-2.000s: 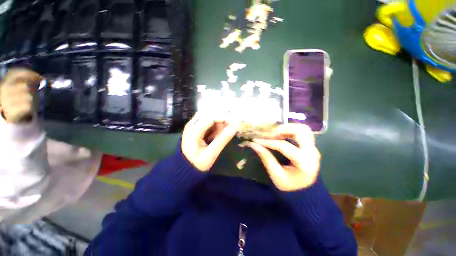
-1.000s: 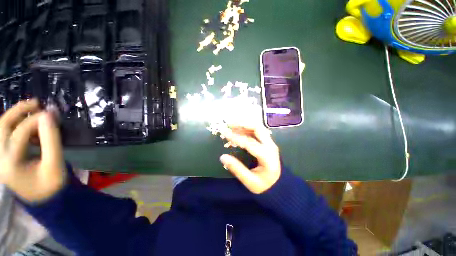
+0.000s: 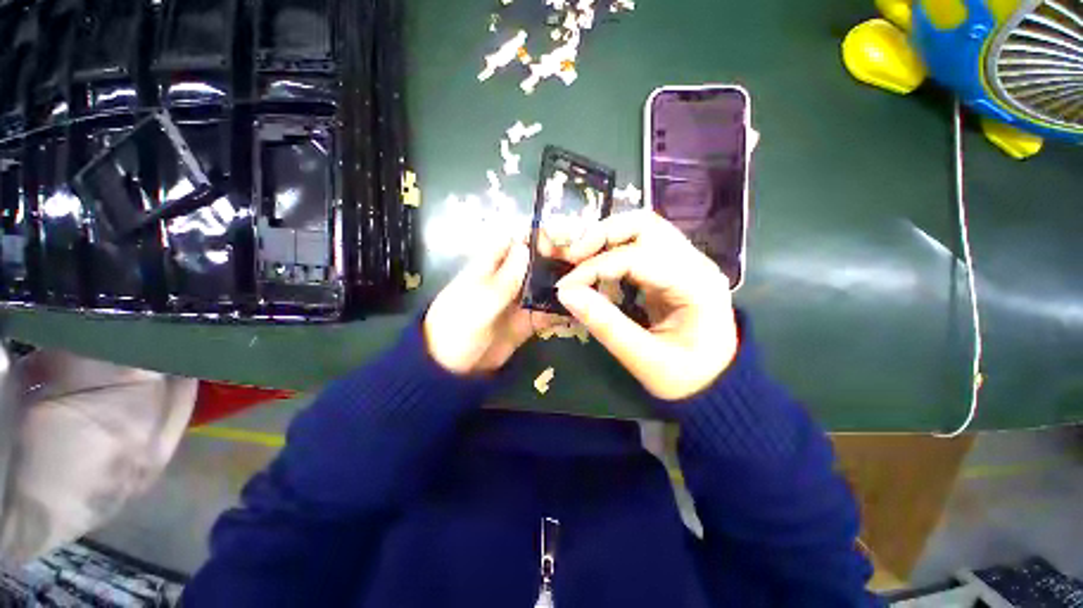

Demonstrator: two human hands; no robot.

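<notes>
A thin black rectangular frame (image 3: 577, 178) is held tilted above the pile of small pale pieces (image 3: 457, 226). My left hand (image 3: 477, 311) holds the frame by its lower left edge. My right hand (image 3: 659, 306) is bent over the frame's lower right part, thumb and fingertips close together at its surface. Whether a small piece is between these fingertips cannot be told. Part of the pile is hidden behind the frame and hands, and glare washes it out.
A black blister tray (image 3: 374, 154) lies at left, with a loose frame (image 3: 145, 176) askew on it. A phone (image 3: 698, 166) lies at right. A second scatter (image 3: 549, 54) is farther up. A yellow-blue fan (image 3: 950, 54) and white cable (image 3: 964, 255) are at right.
My left hand has come from the tray to the middle and now holds a black frame. My right hand has moved up and right onto that frame. The loose frame now lies askew on the tray.
</notes>
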